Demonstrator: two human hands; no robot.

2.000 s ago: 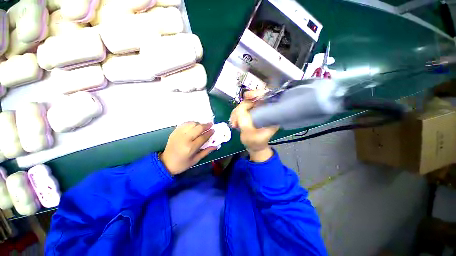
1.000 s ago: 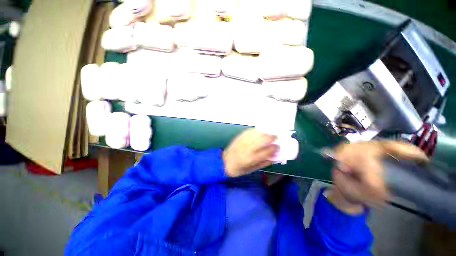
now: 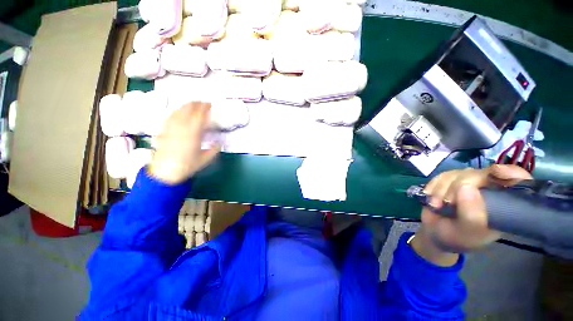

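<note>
My left hand (image 3: 180, 145) is blurred, over the lower left of the housing rows. A white-pink plastic housing (image 3: 215, 139) shows between its thumb and fingers, mostly hidden. My right hand (image 3: 462, 207) is shut around the grey electric screwdriver (image 3: 531, 216). Its bit points left over the bench, touching no housing. A small white cloth or foam pad (image 3: 323, 179) lies bare at the bench's front edge. Rows of white and cream housings (image 3: 239, 56) lie on the white sheet (image 3: 276, 128). More housings lie at its left.
The screw feeder (image 3: 449, 100) stands at the right on the green bench (image 3: 389, 44). Red-handled scissors (image 3: 520, 153) lie beside it. Large cardboard sheets (image 3: 60, 106) stand at the left end. A carton with housings (image 3: 217, 216) and a red crate (image 3: 63, 224) are below the bench.
My left hand has moved left from the pad to the housing rows, and the housing is gone from the pad. My right hand still holds the screwdriver. The view has shifted slightly.
</note>
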